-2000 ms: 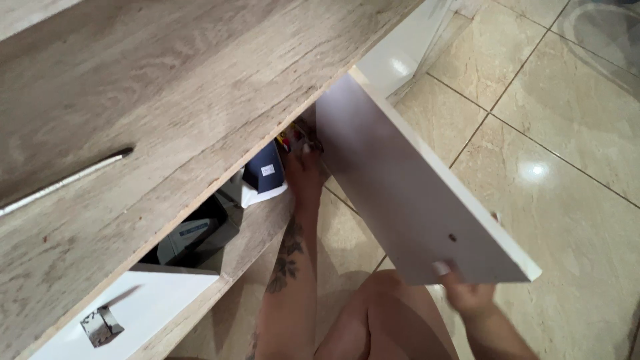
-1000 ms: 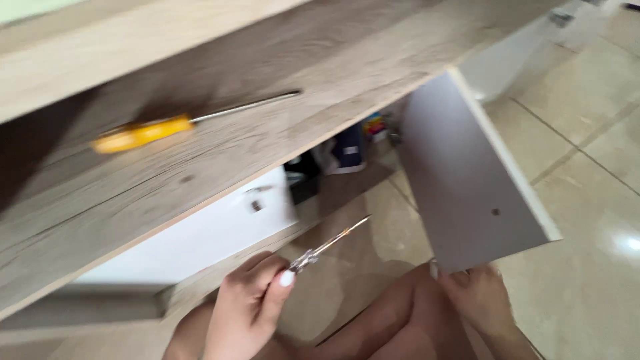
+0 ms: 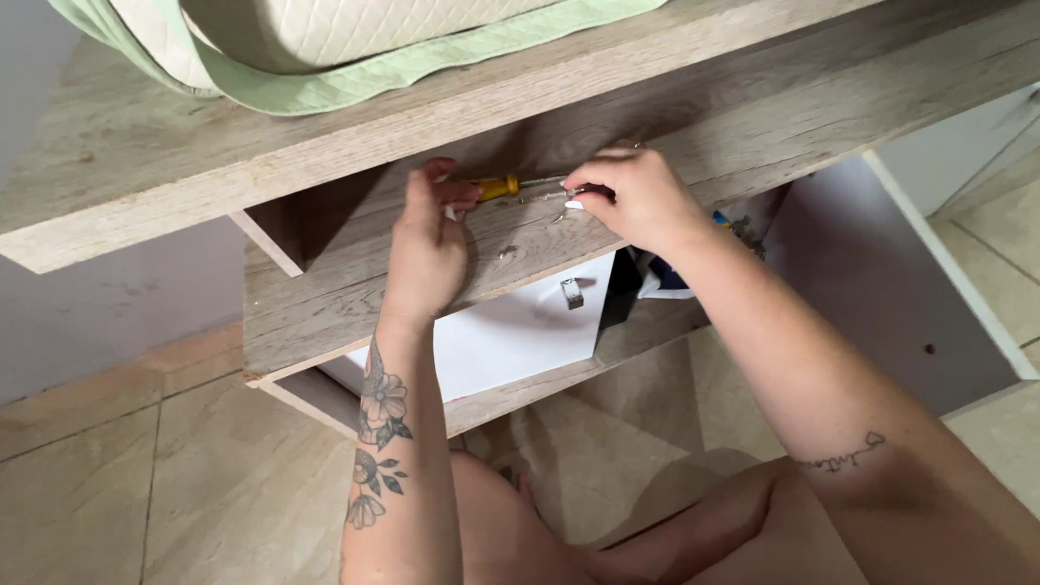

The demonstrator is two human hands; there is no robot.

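On the middle wooden shelf, my left hand point(image 3: 431, 244) has its fingers around the handle end of a yellow-handled screwdriver point(image 3: 498, 188), whose shaft points right. My right hand point(image 3: 638, 195) pinches the dark end of a second, slim screwdriver point(image 3: 543, 197), its thin shaft pointing left beside the yellow one. Small metal pieces lie on the shelf point(image 3: 341, 313) nearby, one of them a small screw or fitting point(image 3: 508, 253) between my hands. Below, a white door point(image 3: 520, 333) carries a metal handle point(image 3: 572, 293).
A green and cream quilted bag point(image 3: 325, 89) stands on the top board. At the right, a cabinet door point(image 3: 894, 284) hangs open, with a hole near its edge. Dark items and a blue cloth-like thing point(image 3: 670, 279) sit inside the lower compartment. Tiled floor lies below.
My right hand has left the open door and is over the shelf. My left hand has moved up to the yellow screwdriver; the slim screwdriver it held is now in my right hand. The view has shifted left.
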